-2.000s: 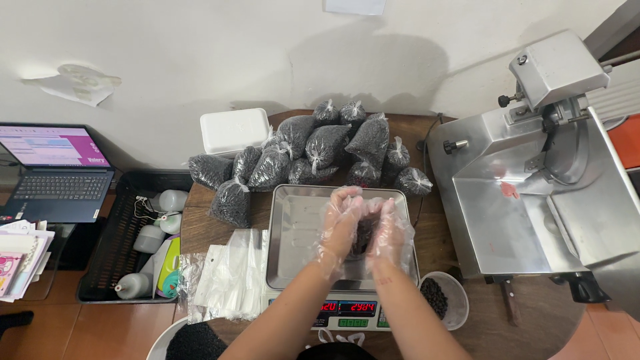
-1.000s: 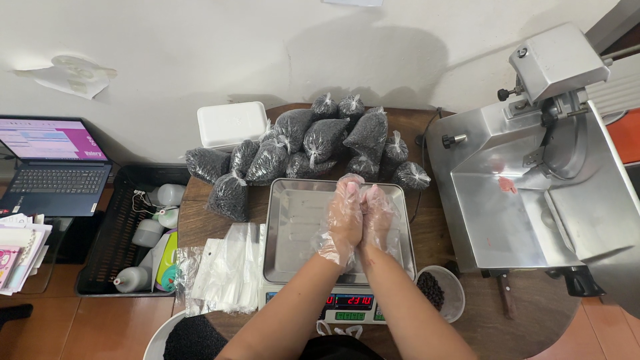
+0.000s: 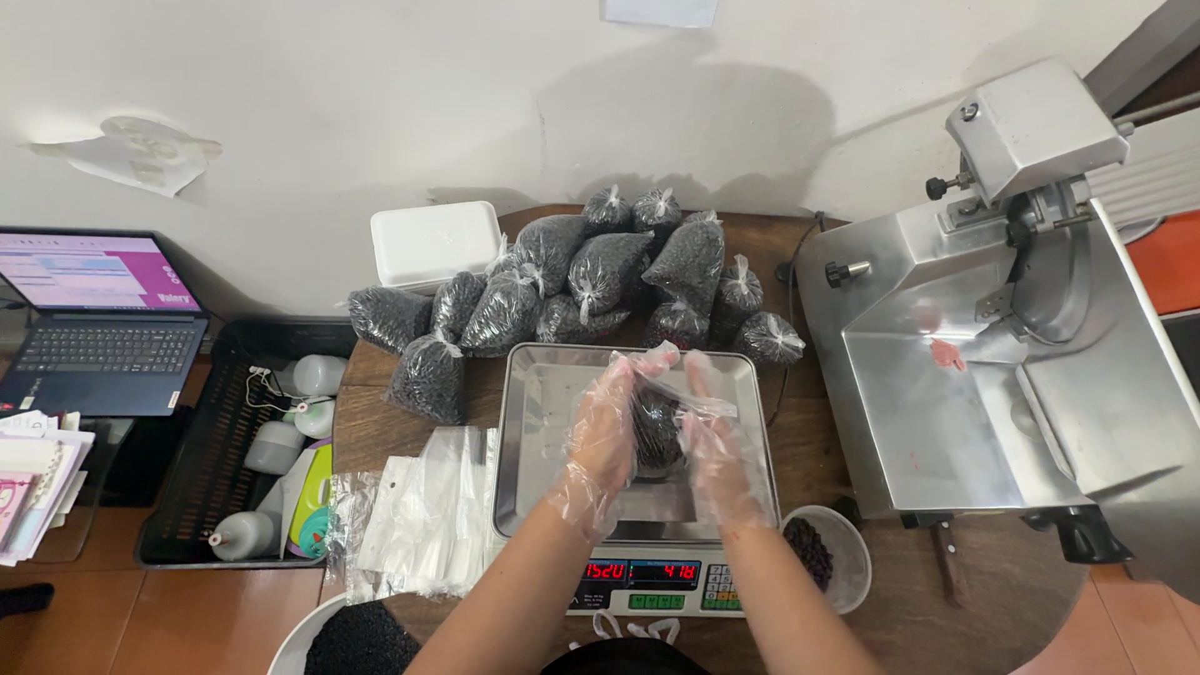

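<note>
A clear plastic bag of dark granules (image 3: pixel 658 431) is on the metal pan of a digital scale (image 3: pixel 539 450), between my hands. My left hand (image 3: pixel 605 436), in a clear plastic glove, presses against the bag's left side near its top. On the other side my right hand (image 3: pixel 717 441), gloved the same way, holds the bag's upper right edge. The fingertips of both hands meet the loose plastic at the top. Several knotted bags of black granules (image 3: pixel 605 272) are heaped behind the pan. Flat empty plastic bags (image 3: pixel 427 516) lie left of the scale.
A metal meat slicer (image 3: pixel 937 403) stands at the right, with a wooden-handled tool (image 3: pixel 949 562) below it. A clear tub (image 3: pixel 848 562) of dark pieces is beside the scale. A white foam tray (image 3: pixel 436 242), a black crate (image 3: pixel 178 506), a laptop (image 3: pixel 103 347) and a bowl of black granules (image 3: pixel 352 642) are leftward.
My hands have moved apart from their closed position of a second ago, and the bag between them now shows clearly.
</note>
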